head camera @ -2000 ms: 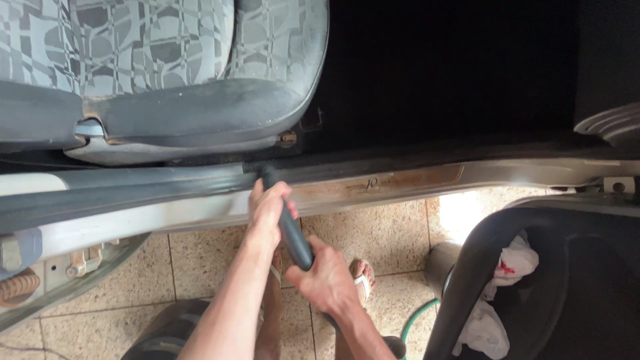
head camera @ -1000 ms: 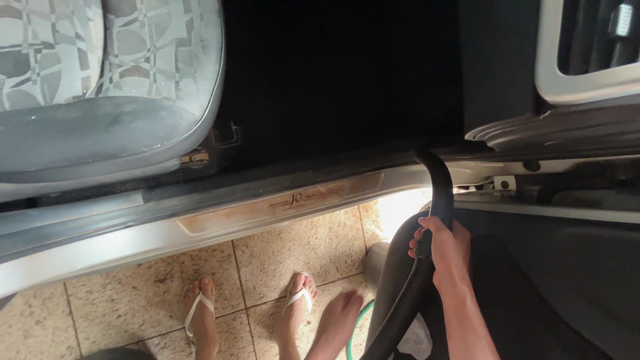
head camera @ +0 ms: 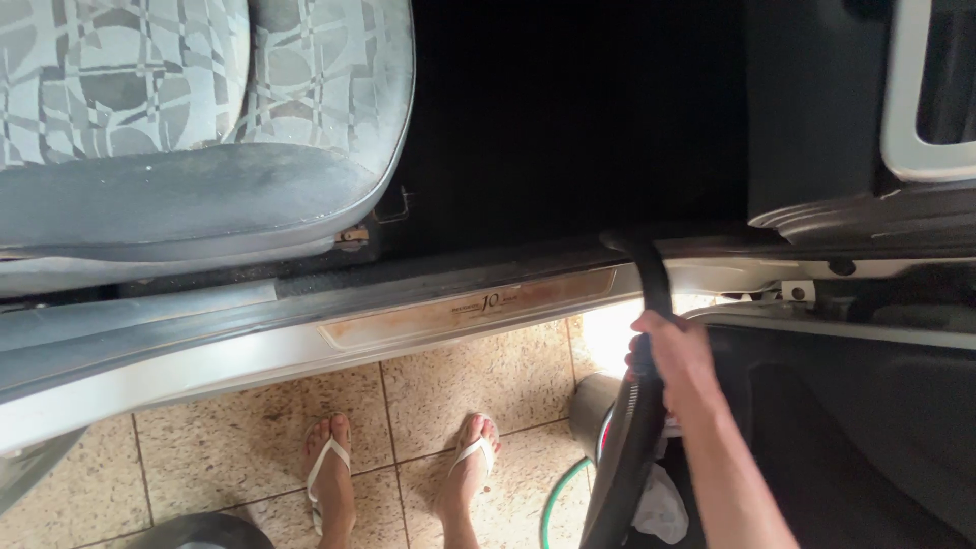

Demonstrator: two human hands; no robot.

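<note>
My right hand (head camera: 675, 354) is closed around a black vacuum-type hose with a curved wand (head camera: 652, 286), low at the right of the view. The wand's upper end bends left over the inner edge of the car's door sill (head camera: 465, 305), and its tip fades into the dark footwell (head camera: 572, 152), so contact there cannot be told. Below the hand, the ribbed hose runs down past the open door. A rusty or stained sill plate (head camera: 381, 320) bearing writing lies left of the wand. My left hand is out of view.
A patterned grey car seat (head camera: 320, 160) fills the upper left. The open door's dark inner panel (head camera: 839, 427) is at the right, with a white cloth (head camera: 660, 507) near it. A green hose (head camera: 550, 503) and a grey bucket-like container (head camera: 595, 408) stand on the tiled floor (head camera: 473, 374) near my feet in white flip-flops.
Two seconds ago both hands held the dark wand at the sill near the seat. My right hand has since moved right with it, and my left hand has gone out of view.
</note>
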